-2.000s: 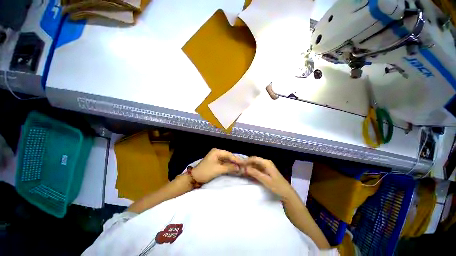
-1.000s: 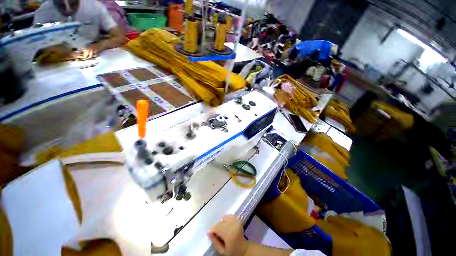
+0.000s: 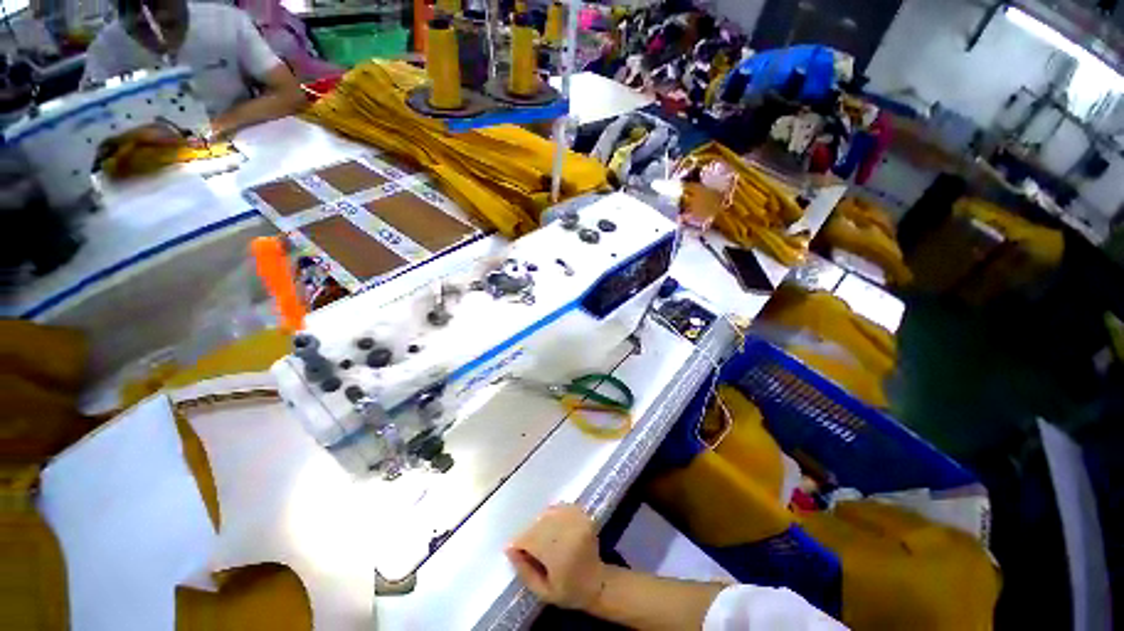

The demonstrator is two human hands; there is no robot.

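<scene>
The white sewing machine (image 3: 481,339) with a blue stripe stands in the middle, its lamp lighting the needle area at its left end. Mustard pieces (image 3: 247,600) with a white-faced piece (image 3: 117,512) lie on the table at the lower left. Scissors (image 3: 599,404) with one green and one yellow loop lie right of the needle area. My right hand (image 3: 557,557) rests at the table's front edge, fingers curled; its inner side is hidden, so I cannot tell if it holds anything. My left hand is out of the picture.
A blue basket (image 3: 851,431) with mustard cloth stands at the right below the table edge. Thread cones (image 3: 444,68) and a long mustard bundle (image 3: 431,136) are behind the machine. A person (image 3: 203,62) works at another machine, upper left. A phone (image 3: 747,269) lies right of the machine head.
The view has swung up and right from the lap to the room. My hands were together at my lap; now my right hand is at the table edge and my left is out of view.
</scene>
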